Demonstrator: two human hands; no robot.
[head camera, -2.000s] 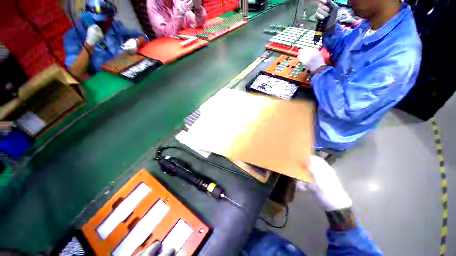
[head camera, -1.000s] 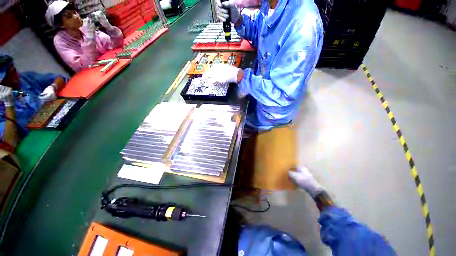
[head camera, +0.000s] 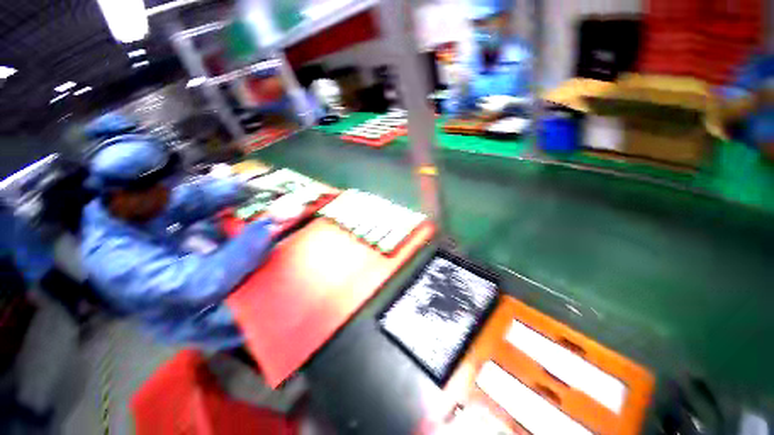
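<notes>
The orange fixture (head camera: 641, 376) lies at the lower right, cut off by the bottom edge. White plates (head camera: 567, 365) lie in its pockets. The black screw tray (head camera: 489, 285) touches or nearly touches its left side and holds many small silver-white screws. A bright, blurred white shape at the bottom edge by the fixture looks like my gloved left hand (head camera: 468, 420); its fingers and anything in it cannot be made out. My right hand is out of the picture.
A red board (head camera: 314, 285) lies left of the tray, with rows of white-topped strips (head camera: 373, 219) at its back. A person in blue (head camera: 170, 255) works at the left. A metal post (head camera: 416, 110) stands by the green belt (head camera: 594, 234). A dark blurred object is at the lower right.
The view has swung left, away from the plate stack and my right hand with the cardboard sheet. The screw tray, red board and another worker now show.
</notes>
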